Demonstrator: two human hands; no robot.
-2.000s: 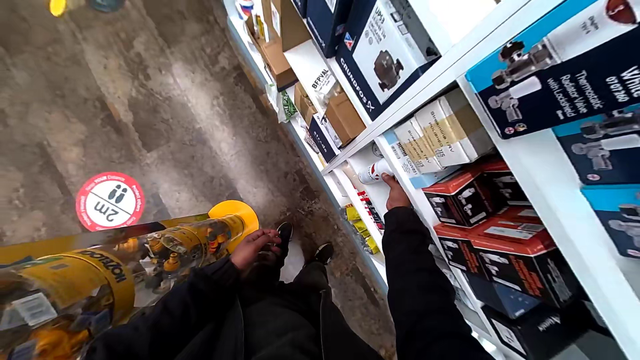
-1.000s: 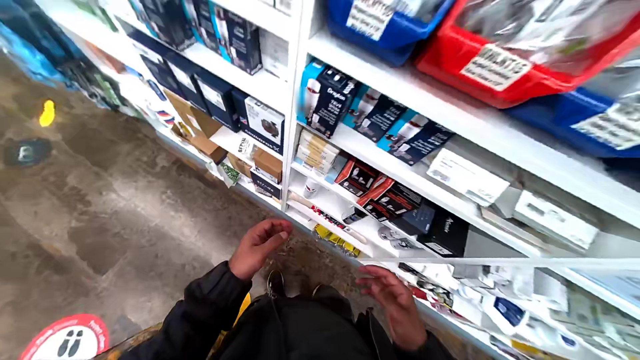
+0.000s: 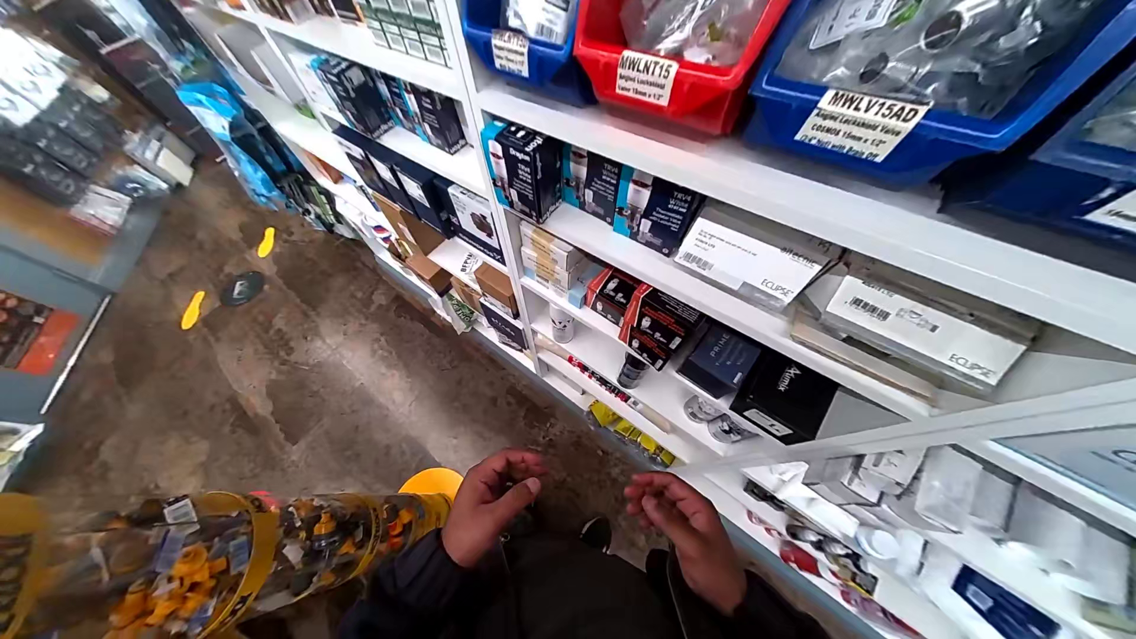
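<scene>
My left hand (image 3: 493, 508) hovers at the lower middle with its fingers loosely curled and nothing in them. To its right, my right hand (image 3: 688, 537) is held up in front of my dark jacket, fingers bent, also holding nothing. Neither touches the shelving. Nearest beyond my right hand are yellow packets (image 3: 628, 433) on the bottom shelf and a long red-and-black packaged item (image 3: 599, 377) above them. Dark cartons (image 3: 785, 392) and red-and-black boxes (image 3: 658, 321) stand higher up, below a row of thermostatic radiator valve boxes (image 3: 658, 211).
White shelving (image 3: 612, 138) runs along the right, with a red plastic bin (image 3: 670, 67) and a blue plastic bin (image 3: 932, 115) of bagged valves on top. A clear, yellow-banded display tube (image 3: 204, 559) of fittings stands lower left. Yellow footprint markers (image 3: 193, 311) lie on the floor.
My right hand was at a small white item on a lower shelf two seconds ago; it has drawn back, and both hands are now in front of me. The view has swung upward over the shelves.
</scene>
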